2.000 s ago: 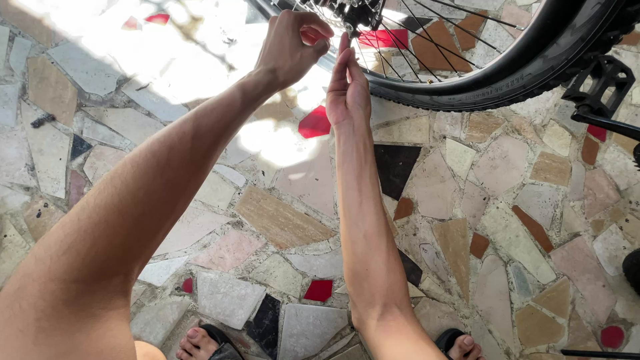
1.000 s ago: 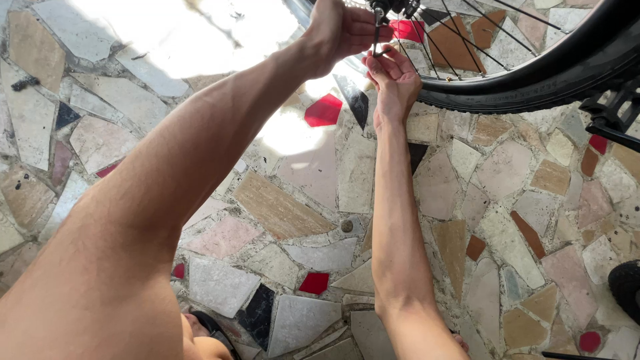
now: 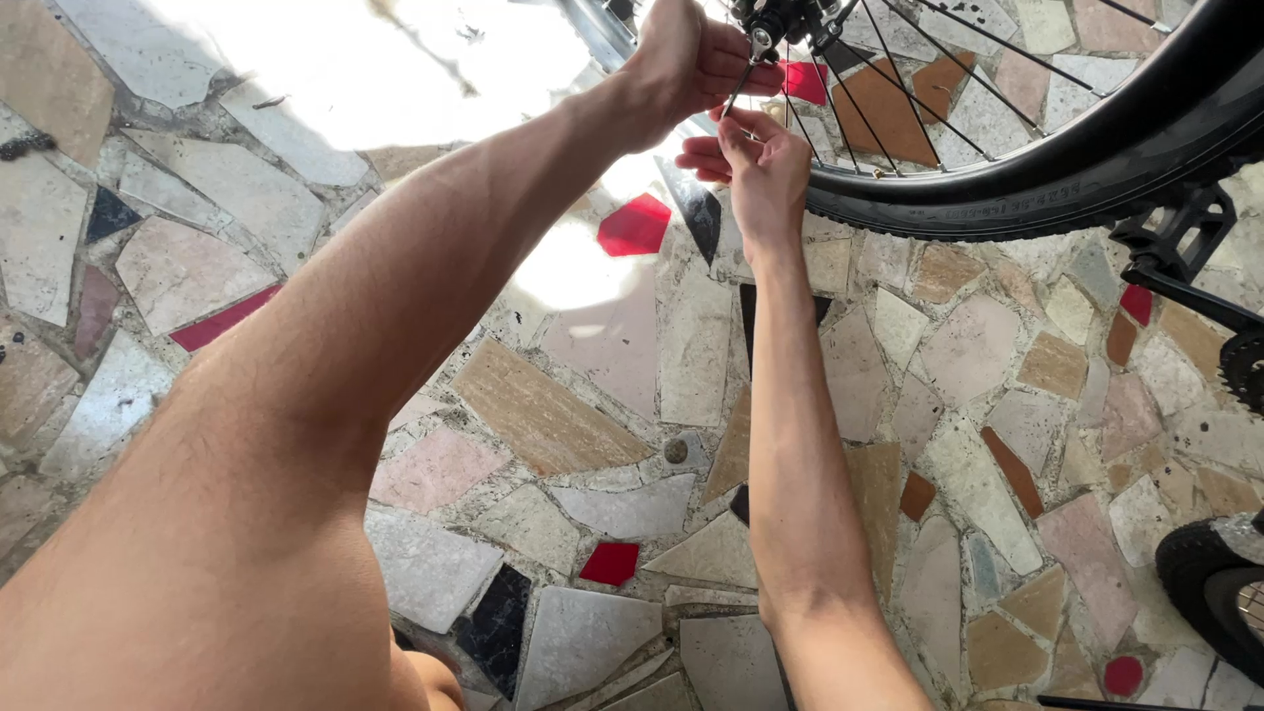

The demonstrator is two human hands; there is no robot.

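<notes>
A bicycle wheel hub with black fittings is at the top of the view. From its axle end a thin metal lever or key slants down and left. My right hand holds the lower end of this rod between thumb and index finger, the other fingers loosely bent. My left hand reaches in from the left, its fingers stretched out behind the rod, close under the hub. The left thumb is hidden, so its grip cannot be told. Black spokes run from the hub to the rim.
A black knobby tyre curves across the upper right. Beside it are a pedal and a crank arm. Another small tyre stands at the lower right edge. The floor is broken-stone mosaic, with bright sunlight at upper left.
The left hand, bent left of the hub two seconds ago, now reaches under it with fingers outstretched. The right hand, earlier pointing up at the hub, is lower and pinches the rod's end.
</notes>
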